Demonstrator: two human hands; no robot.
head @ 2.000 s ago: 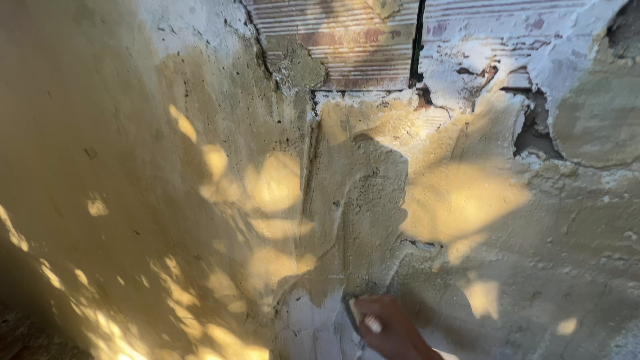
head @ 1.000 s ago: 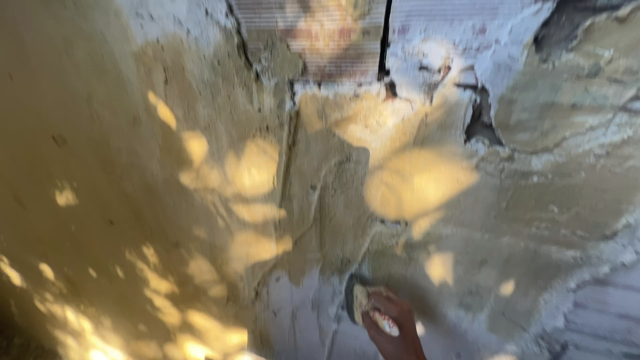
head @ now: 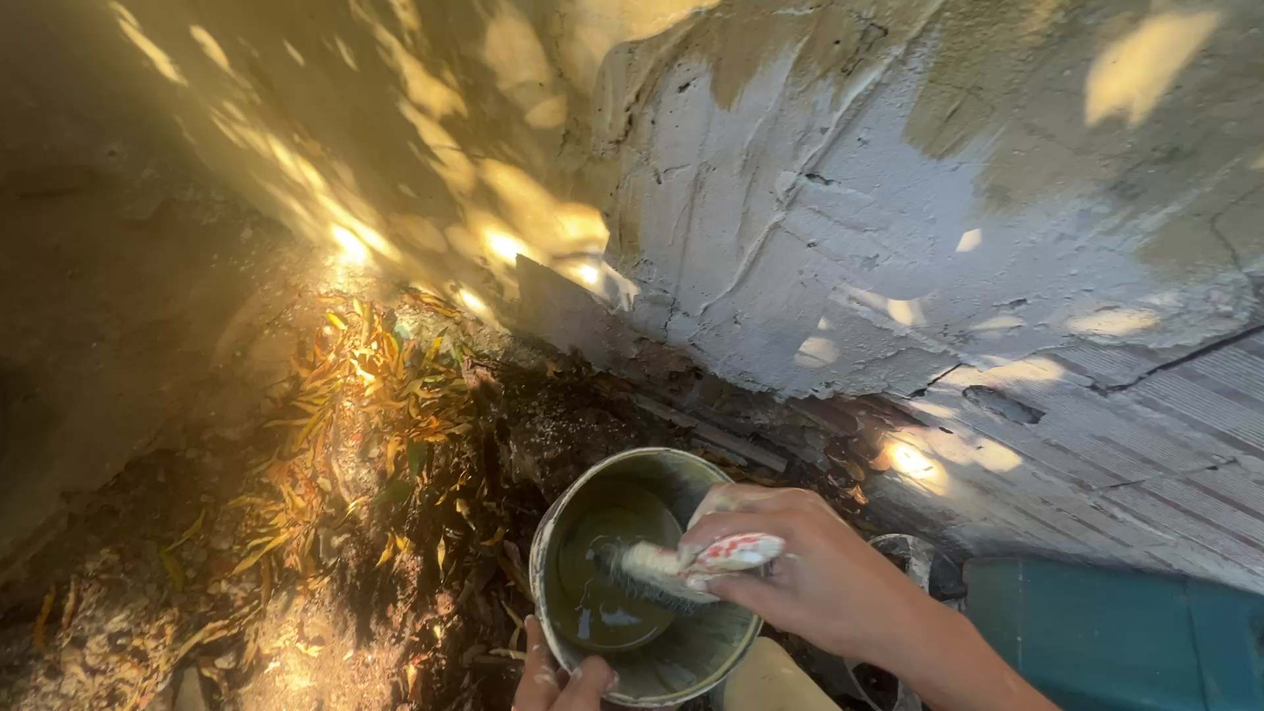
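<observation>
My right hand grips a paint brush by its paint-smeared handle. The bristles are inside a round bucket, over murky greenish liquid at its bottom. Fingers of my left hand hold the bucket's rim at the lower left; the rest of that hand is out of view. Above stands a rough plastered wall, part olive-tan and part pale grey, with ridges and cracks. Bare ribbed blocks show at its lower right.
Dry leaves and soil cover the ground left of the bucket. A narrow strip lies along the wall's foot. At the lower right is a teal plastic container, with a dirty bucket-like object beside it.
The right hand and brush have gone from the wall's surface to the inside of the bucket. The left hand and the bucket have come into view. The view has swung down to the ground.
</observation>
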